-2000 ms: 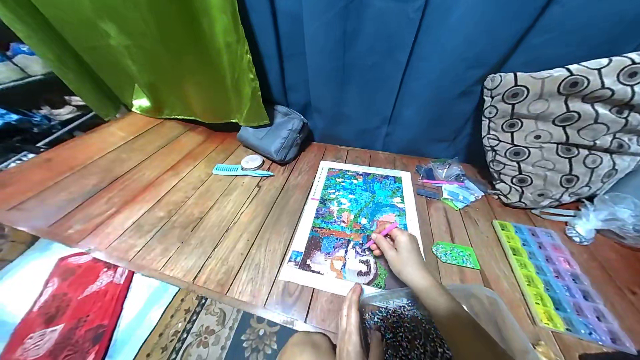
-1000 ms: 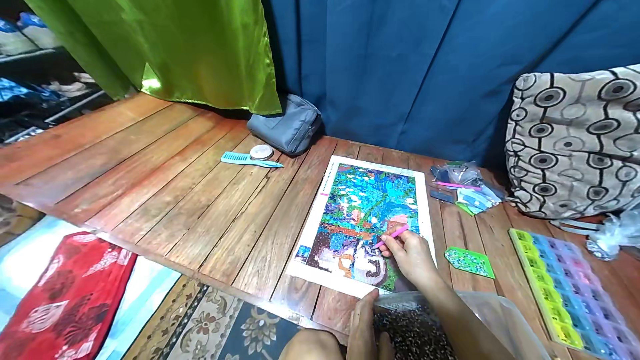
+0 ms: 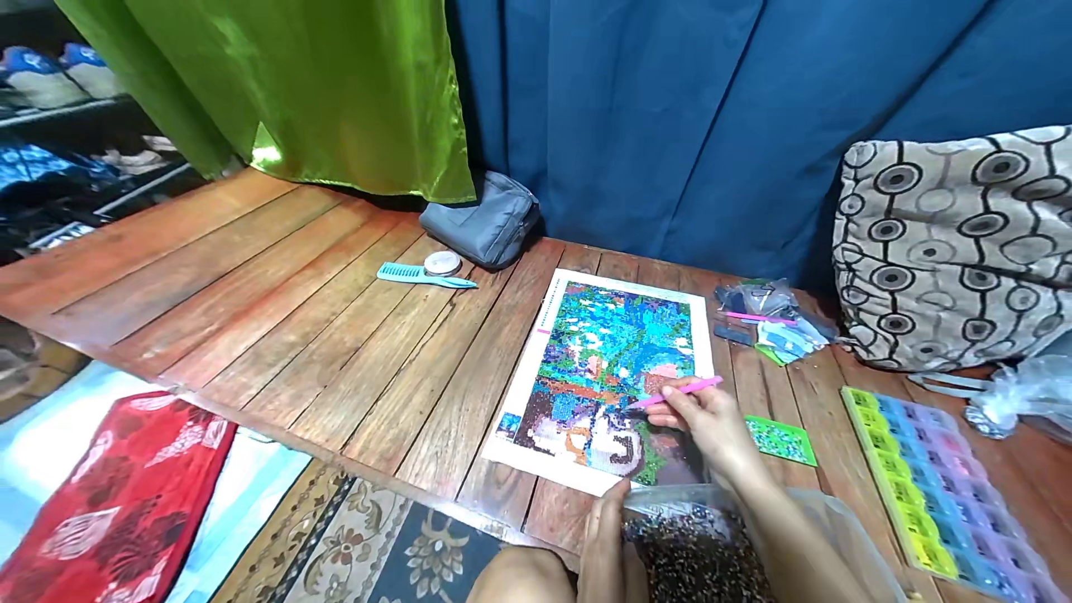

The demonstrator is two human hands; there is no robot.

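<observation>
My right hand (image 3: pixel 699 419) grips a pink diamond-painting pen (image 3: pixel 677 393), its tip down on the lower right part of a colorful diamond-painting canvas (image 3: pixel 620 368) that lies on the wooden boards. Beside the canvas's lower edge, my left hand (image 3: pixel 605 536) rests against the left side of a clear plastic container (image 3: pixel 837 519) that holds many small dark beads (image 3: pixel 703 557). Whether its fingers grip the rim cannot be told. Just right of my right hand lies a green tray (image 3: pixel 780 440) with small pale and green drills in it.
A multicolored compartment organizer (image 3: pixel 946 486) lies at the right, near a circle-patterned cushion (image 3: pixel 955 243). Plastic packets (image 3: pixel 787 335) with a second pink pen sit behind the green tray. A teal comb (image 3: pixel 423 275), a round container (image 3: pixel 442 263) and a gray pouch (image 3: pixel 486 219) are further left.
The pen remains in my right hand, with its tip over the lower part of the canvas. My left hand stays near the container. The view has shifted slightly.
</observation>
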